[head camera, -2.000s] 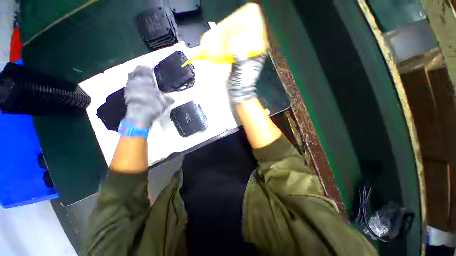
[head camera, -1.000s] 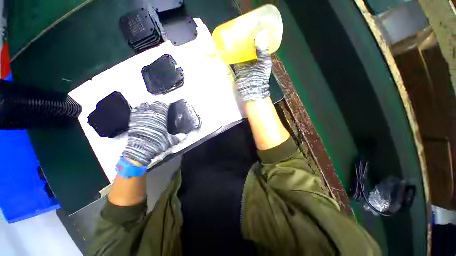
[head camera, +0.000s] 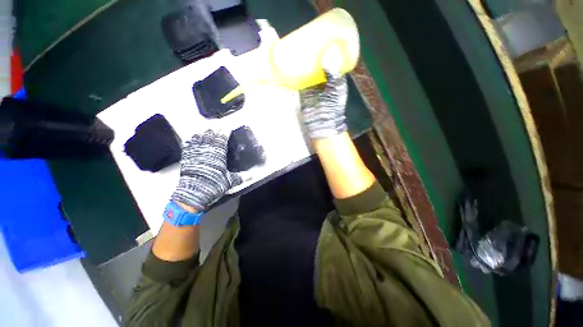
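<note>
My right hand (head camera: 325, 105), in a grey-white knitted glove, holds a translucent squeeze bottle (head camera: 316, 51) with yellow liquid. Its nozzle tip is over a black cover (head camera: 214, 92) at the middle of the white sheet (head camera: 278, 124); whether it touches is unclear. My left hand (head camera: 204, 167), gloved, rests on the sheet with its fingers beside another black cover (head camera: 245, 149) near the front edge; its grip on it is unclear. A third black piece or pile (head camera: 152, 143) lies left of my left hand.
A long black column of stacked covers (head camera: 51, 131) lies at the left above a blue bin (head camera: 38, 211). More black plates (head camera: 190, 32) sit beyond the sheet. A bagged unit with a cord (head camera: 502, 248) lies in the green trough at the right, beside cream-edged framing (head camera: 521, 121).
The bottle's nozzle now points left over the middle cover, as it did two seconds ago. My left hand has moved from the left pile to beside the front cover.
</note>
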